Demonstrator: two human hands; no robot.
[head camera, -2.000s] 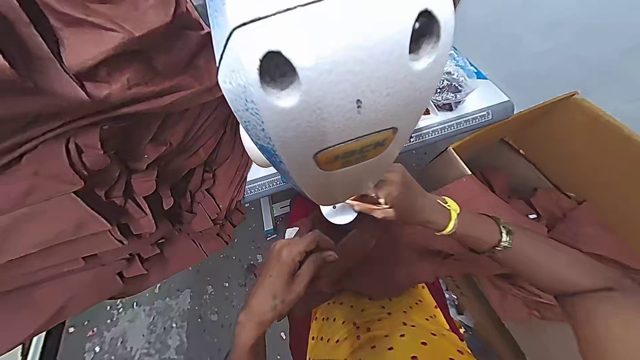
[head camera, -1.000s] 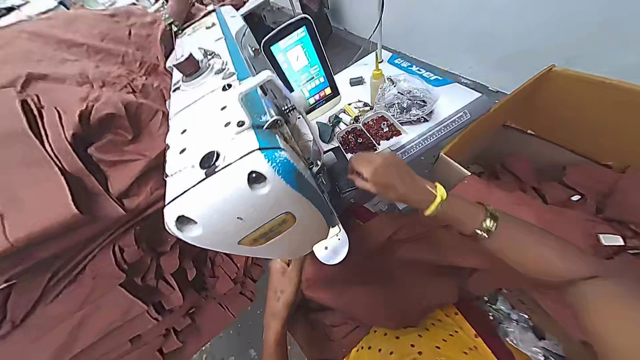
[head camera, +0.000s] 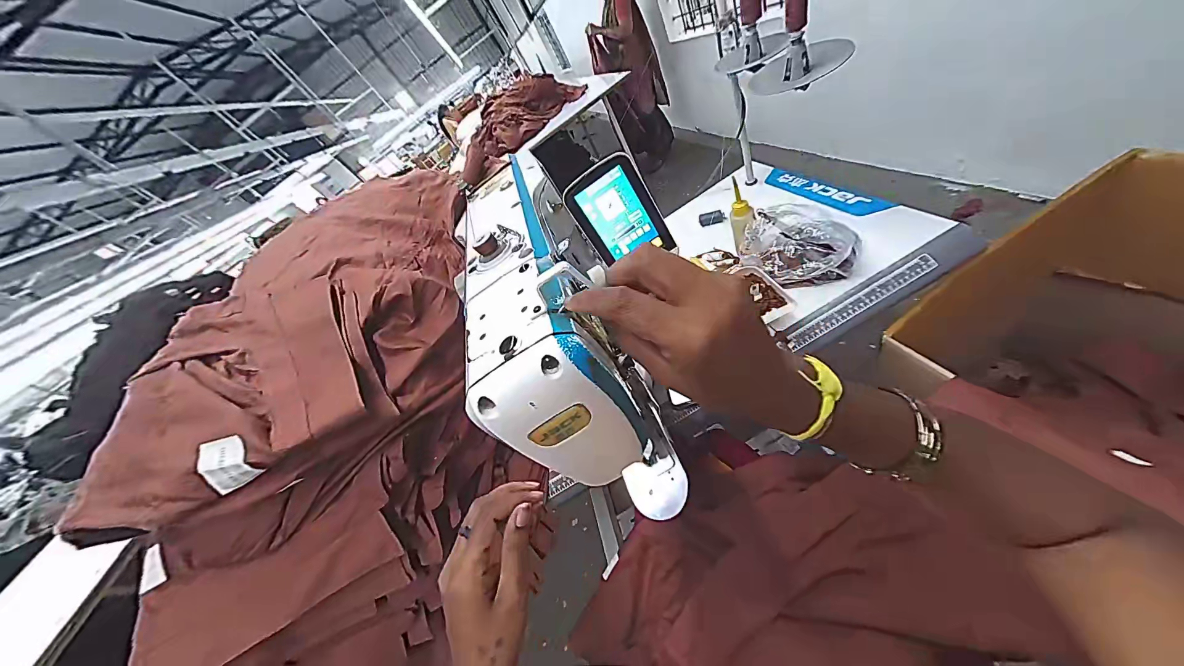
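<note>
A white and blue Jack sewing machine stands at the middle, with a lit control screen behind its head. My right hand, with a yellow band at the wrist, is at the thread guides on the machine's upper side, thumb and forefinger pinched together; whether a thread is between them is too small to tell. My left hand is below the machine head, fingers half curled, near the hanging edges of the brown fabric pile; nothing shows in it. Brown fabric lies under my right forearm.
A large pile of brown fabric pieces rises on the left. On the white table are a plastic bag, a small yellow bottle and a tray of small parts. A cardboard box holding brown fabric stands at the right.
The view has tilted up and shifted strongly. My right hand has gone from below the machine head up to its thread guides. My left hand stays low beside the head.
</note>
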